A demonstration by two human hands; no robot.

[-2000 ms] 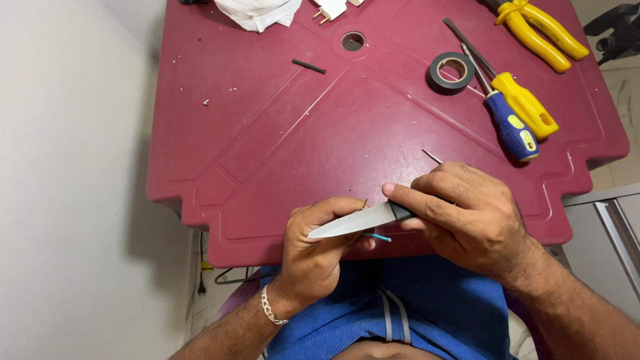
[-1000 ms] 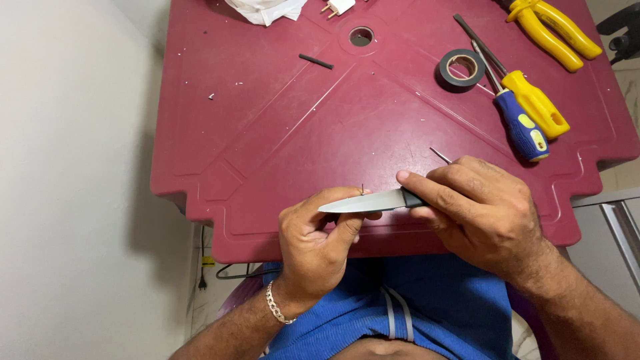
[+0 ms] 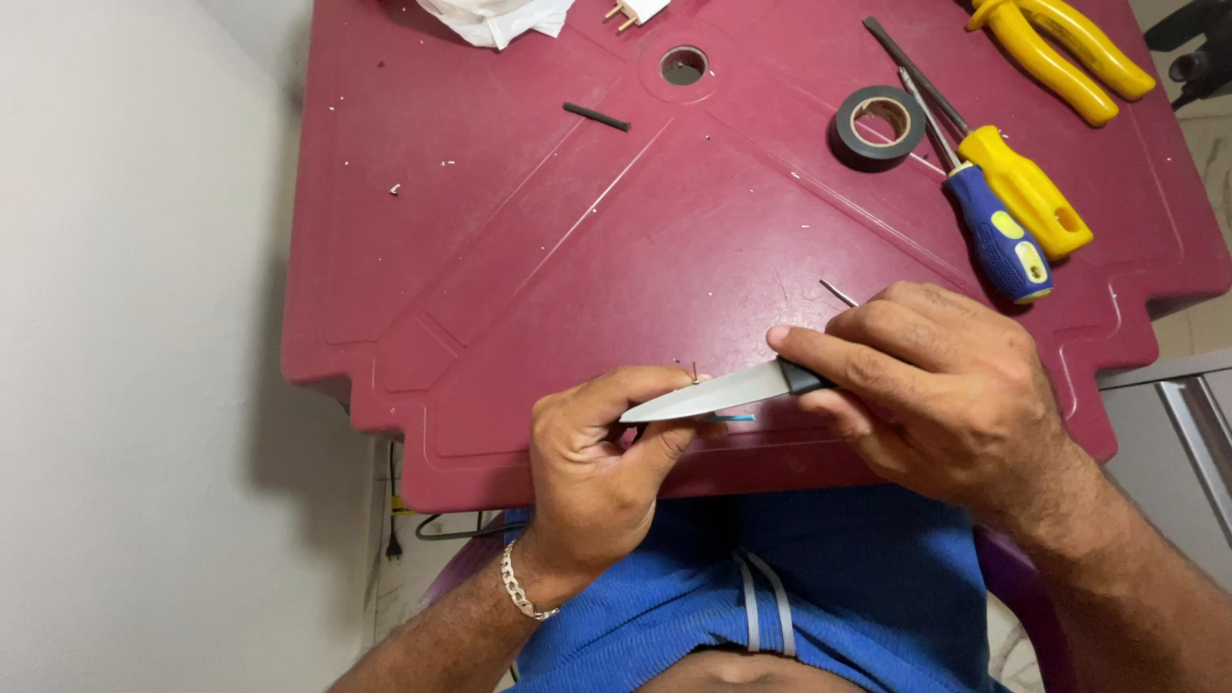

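Observation:
My right hand (image 3: 929, 395) grips the black handle of a knife (image 3: 712, 393), its blade pointing left across my left hand. Between the thumb and fingers of my left hand (image 3: 611, 452) is a thin electrical wire (image 3: 736, 418) with blue insulation; a bare copper end (image 3: 695, 372) sticks up beside the blade. The fingers hide most of the wire. A thin metal shaft (image 3: 837, 293) pokes out beyond my right knuckles; what it belongs to is hidden. Both hands are over the near edge of the red plastic table (image 3: 539, 318).
At the right lie black electrical tape (image 3: 847, 144), a blue screwdriver (image 3: 996, 231), a yellow-handled screwdriver (image 3: 1030, 192) and yellow-handled pliers (image 3: 1049, 58). Farther back are a black tube piece (image 3: 597, 116), a white plug (image 3: 640, 10) and a white plastic bag (image 3: 500, 14). Small scraps dot the table.
The blue wire end, out of sight one second ago, shows again beside my left fingers. The knife has stayed in my right hand, its blade by my left thumb.

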